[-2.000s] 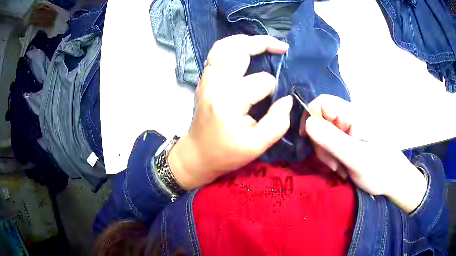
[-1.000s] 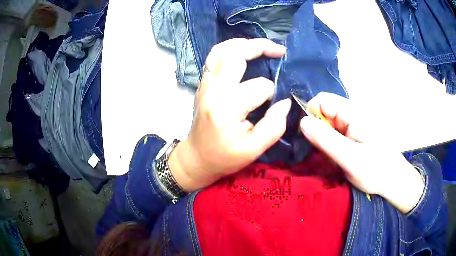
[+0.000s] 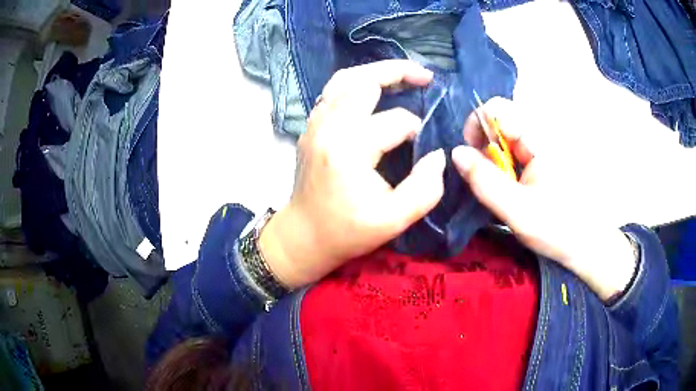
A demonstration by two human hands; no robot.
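Observation:
A dark blue denim garment (image 3: 486, 65) with pale stitching lies on the white table and comes down to my red top. My left hand (image 3: 359, 164) holds the denim bunched between thumb and fingers, left of centre. A pale stitched edge (image 3: 433, 107) shows beside its fingertips. My right hand (image 3: 534, 172) holds small thread snips (image 3: 500, 147) with an orange handle, at the right of the garment. The thin blades point up and left over the denim. The right thumb tip is close to the left thumb. No loose thread can be made out.
A pile of grey-blue and dark denim (image 3: 107, 168) with a small white label (image 3: 145, 248) hangs at the table's left edge. More dark denim (image 3: 641, 53) lies at the upper right. The white table (image 3: 217, 114) shows on both sides. A blue object (image 3: 681, 248) is at the right rim.
My right hand has tilted upward and shows more of the orange handle. The blade tips have moved up and right, away from the denim between my hands. My left hand keeps its hold.

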